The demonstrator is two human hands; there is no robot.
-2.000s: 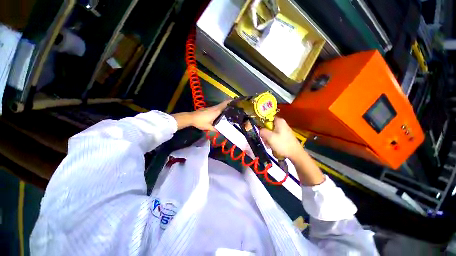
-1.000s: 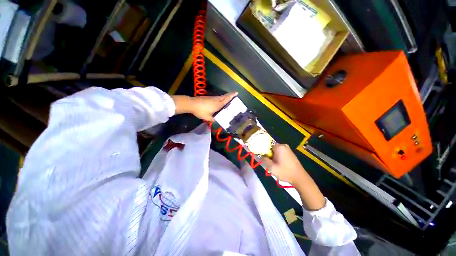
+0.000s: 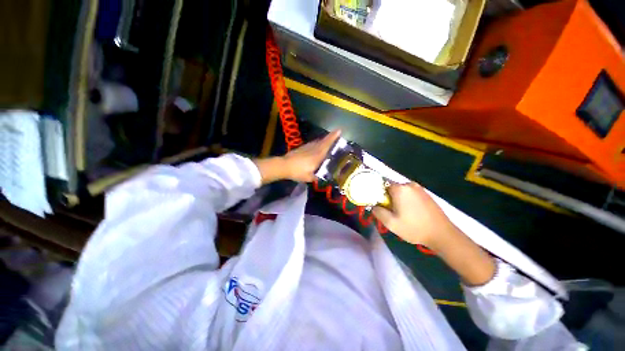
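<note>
A narrow white strip, the edge of a TV carton [image 3: 473,230], runs from the middle toward the lower right. My right hand [image 3: 414,212] is shut on the pneumatic stapler [image 3: 364,186], which has a round, glaring yellow head and lies over the strip's near end. My left hand [image 3: 305,162] is at that end, just left of the stapler's nose, and holds the carton; some of its fingers are hidden. The red coiled hose [image 3: 284,106] hangs at my left hand and loops below the stapler.
A grey cabinet [image 3: 363,77] bears an open brown box [image 3: 394,58] with white contents. An orange machine [image 3: 541,82] with a screen stands at the right. Dark panels and rails [image 3: 164,75] are at the upper left. Yellow lines [image 3: 384,118] mark the green floor.
The view has shifted, and the orange machine is now partly cut off at the right. The stapler stays in my right hand; since the earliest frame it has turned onto the strip's near end.
</note>
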